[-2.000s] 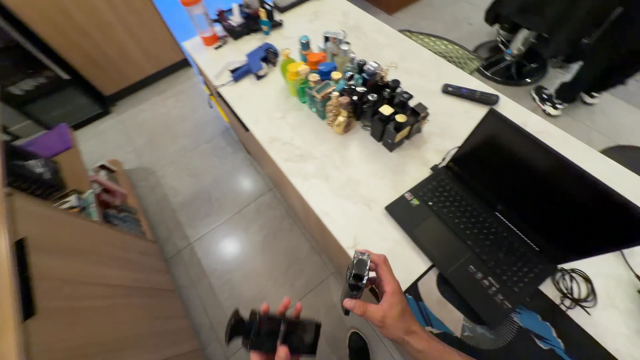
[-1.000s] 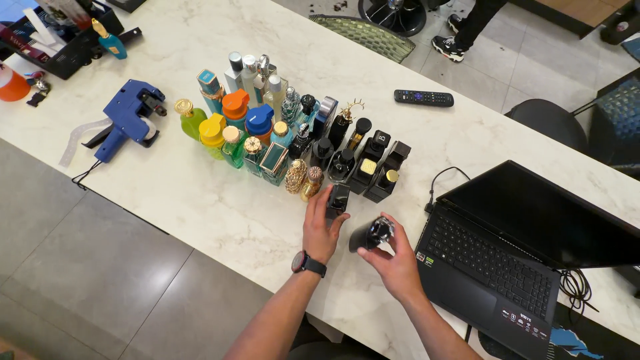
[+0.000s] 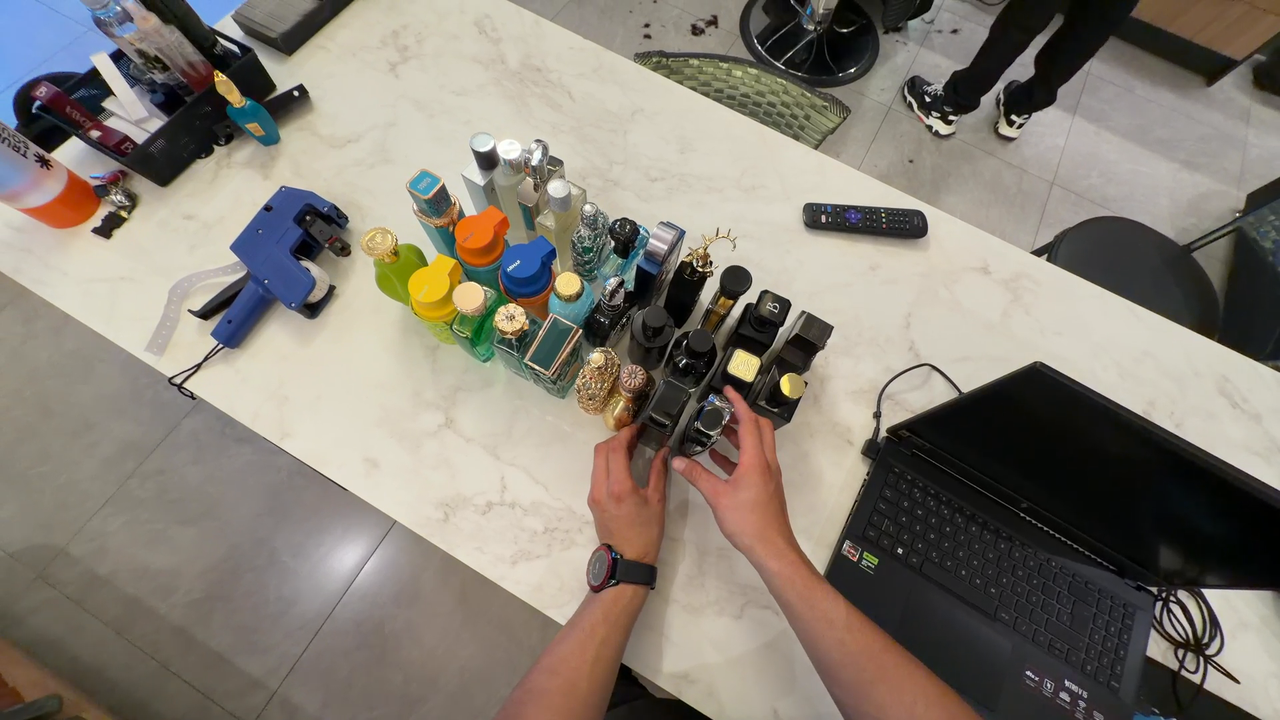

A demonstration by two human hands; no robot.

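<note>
Several perfume bottles stand grouped on a marble-patterned counter (image 3: 450, 470). At the group's near edge, my left hand (image 3: 630, 490), with a watch (image 3: 603, 568) on its wrist, grips a black rectangular perfume bottle (image 3: 664, 408). Just to its right, my right hand (image 3: 740, 470) has thumb and fingers around a dark bottle with a silvery top (image 3: 708, 420). Gold-capped bottles (image 3: 598, 380) are left of my left hand. Beyond my right fingers are a black bottle with a square gold cap (image 3: 742, 368) and one with a round gold cap (image 3: 790, 387).
A laptop (image 3: 1000, 560) with its cable lies at right, a remote control (image 3: 865, 220) beyond the bottles. At left are a blue price-label gun (image 3: 280, 260), a black basket (image 3: 190, 110) and a teal bottle (image 3: 250, 115). A person's legs (image 3: 1020, 60) and chairs are past the counter.
Two seconds ago both hands held dark bottles away from the group, near the counter's edge. Now both hands and their bottles are at the group's near edge. The view has shifted.
</note>
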